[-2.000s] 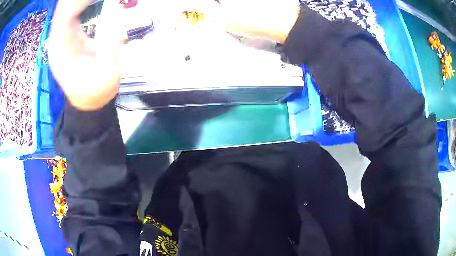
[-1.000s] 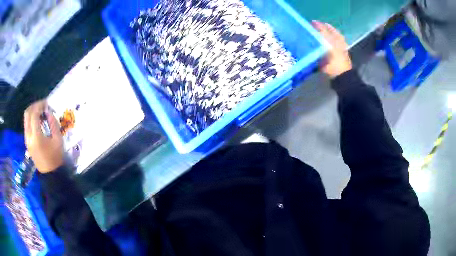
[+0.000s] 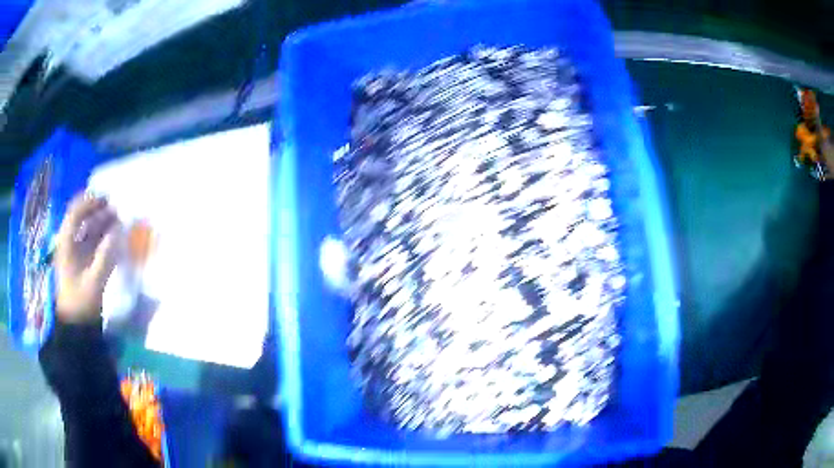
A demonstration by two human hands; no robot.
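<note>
The frame is blurred. My left hand (image 3: 82, 274) is at the left edge of the white fixture (image 3: 215, 247), fingers curled; I cannot tell if it holds anything. An orange part (image 3: 140, 239) sits on the fixture just right of this hand. My right hand (image 3: 828, 161) is a sliver at the right edge beside loose orange parts (image 3: 808, 132); its fingers are cut off. The large blue bin (image 3: 291, 219) of black-and-silver pieces (image 3: 485, 247) fills the middle.
The left blue bin (image 3: 18, 247) holds reddish-silver pieces beyond my left hand. Orange pieces (image 3: 144, 411) are heaped in a lower-left bin. The green bench (image 3: 713, 174) extends right of the large bin. A pale strip runs along the top left.
The view has swung to the right. My right hand has left the large bin's outer edge and is now by the loose orange parts. My left hand remains at the fixture.
</note>
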